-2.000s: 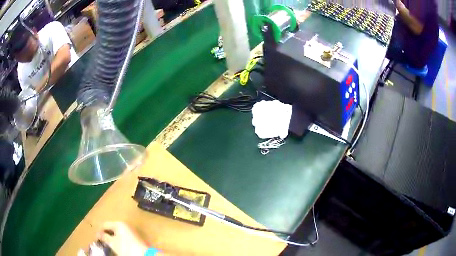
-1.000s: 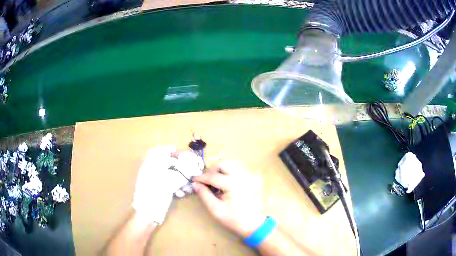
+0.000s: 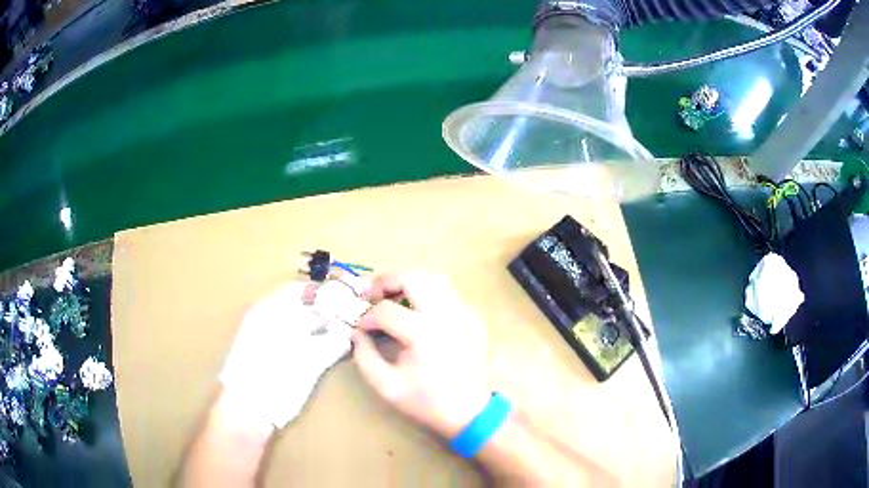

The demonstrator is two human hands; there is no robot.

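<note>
My left hand (image 3: 291, 343), in a white glove, holds a small wired assembly over the tan board. A black part with metal-like prongs (image 3: 319, 266) sticks out beyond the glove, with thin blue and green lead wires (image 3: 351, 270) beside it. My bare right hand (image 3: 414, 348), with a blue wristband, has its fingertips closed together at the assembly, touching the gloved fingers. A thin dark strand shows between the hands. The rest of the assembly is hidden by the fingers or blends with the glove.
The black soldering iron stand (image 3: 570, 295) with the iron lying across it is at the board's right. The clear fume extractor cone (image 3: 543, 105) hangs above the board's back edge. White-and-green assemblies (image 3: 43, 353) are heaped at left. A white lump (image 3: 774, 293) and black cables lie at right.
The view has swung from the right side back to the work. Since one second ago, the black pronged part has turned to point left, and the right fingers have shifted on the assembly.
</note>
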